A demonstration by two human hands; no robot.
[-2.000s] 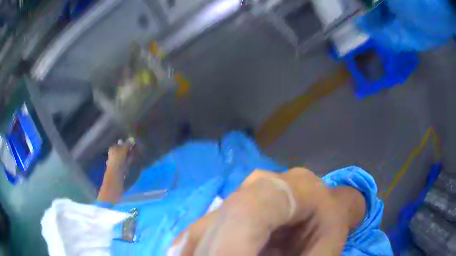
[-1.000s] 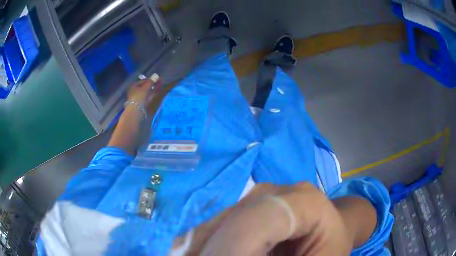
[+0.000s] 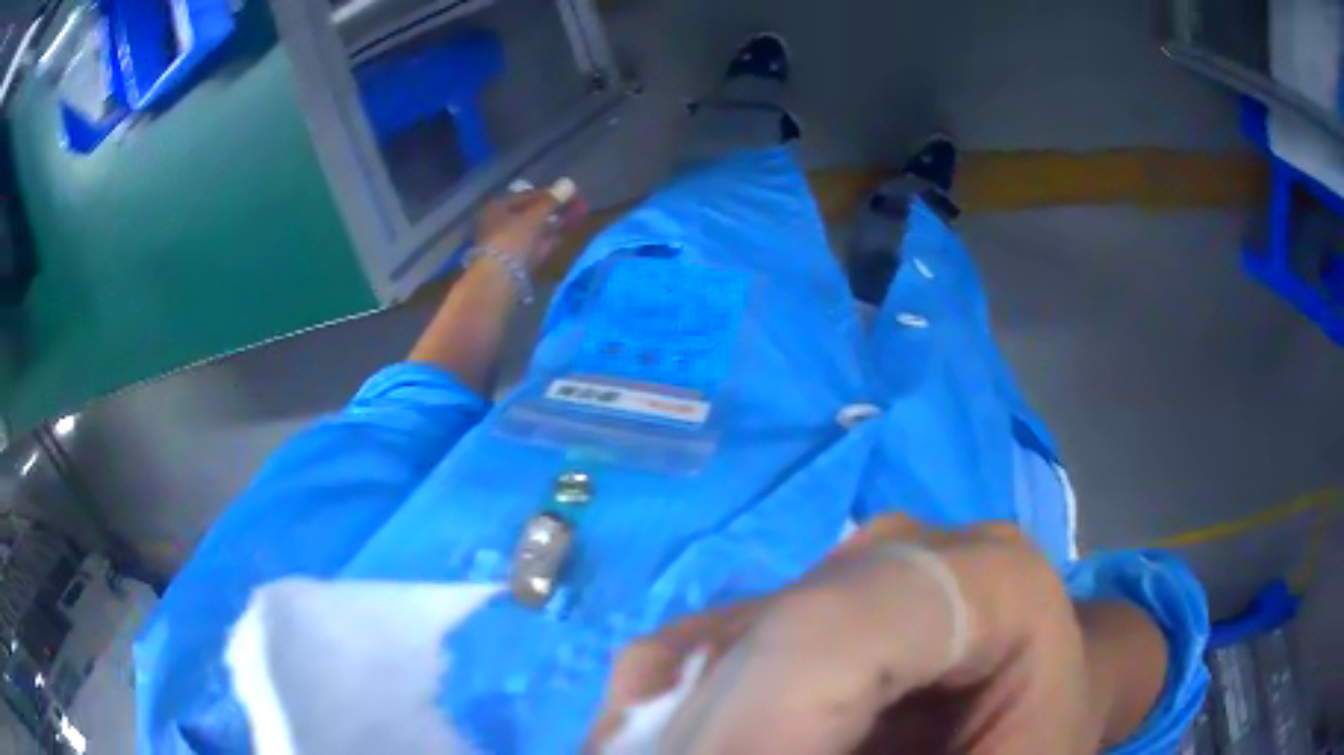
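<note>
My left hand (image 3: 519,233) hangs low beside the blue smock (image 3: 781,354), left of centre. Small white finger cots show on its fingertips and a pale beaded bracelet (image 3: 501,272) is on the wrist. I see no object held in it. My right hand (image 3: 899,634) is large and blurred, close to the camera at the bottom, its fingers curled. A pale band crosses it. White material (image 3: 656,720) shows by its fingers; whether they grip it is hidden. A badge sleeve (image 3: 627,401) with a metal clip lies on the smock. White cloth (image 3: 354,664) shows at lower left.
A green bench (image 3: 177,251) with blue bins (image 3: 170,52) is at the left, beside an aluminium frame (image 3: 386,244). A blue stool (image 3: 1304,244) is at the right edge. Grey ribbed items (image 3: 1253,701) sit at lower right. My dark shoes (image 3: 759,59) are on the floor.
The view has turned down from the line and waste bin to my smock and feet. The bench and both hands sit further right than one second ago. Both hands keep much the same pose.
</note>
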